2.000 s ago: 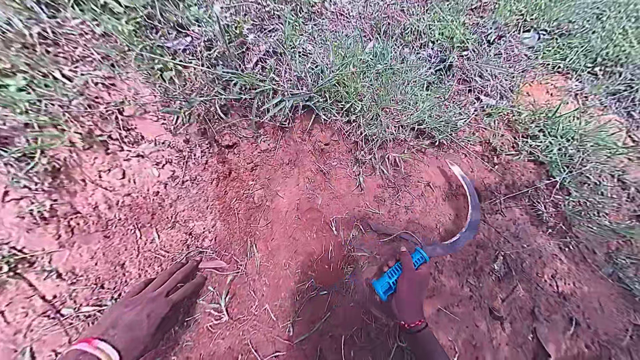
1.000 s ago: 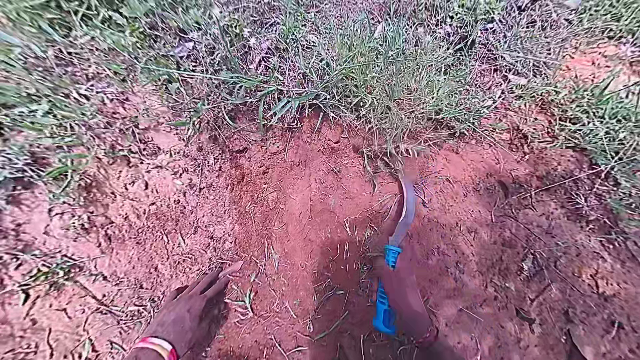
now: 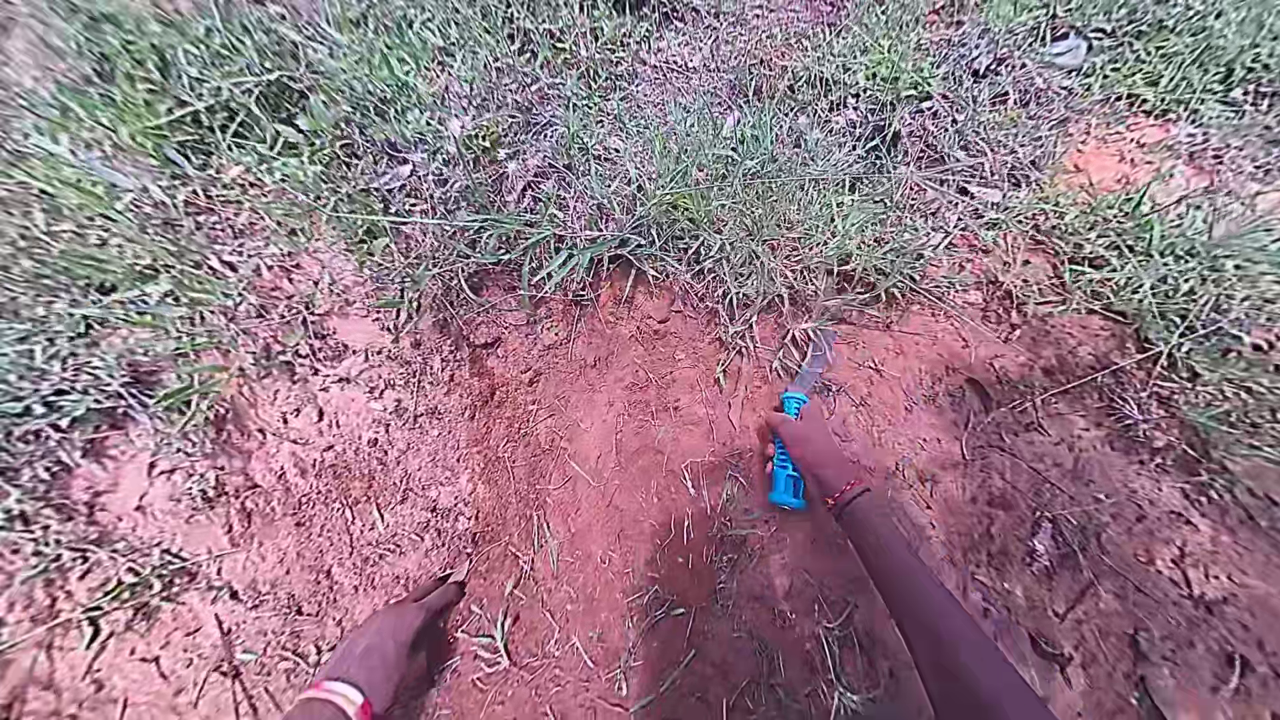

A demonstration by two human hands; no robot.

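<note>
My right hand [image 3: 812, 448] is closed around the blue plastic handle of a sickle [image 3: 787, 480], right of the middle. The metal blade points up and slightly right, and its far part is hidden in the ragged edge of the grass [image 3: 750, 220]. At the lower left my left hand [image 3: 395, 640] rests on or just above the red soil [image 3: 600, 440], its fingers pointing up and right; whether it holds anything is not clear.
Grass and dry weeds run across the upper part of the view and down both sides. Cut stalks and loose blades [image 3: 495, 640] lie scattered over the soil. A pale object [image 3: 1068, 50] lies in the grass at the upper right.
The sickle was out to the right with its curved blade showing two seconds ago; it has swung round and moved forward to the grass edge. My left hand stays low at the left.
</note>
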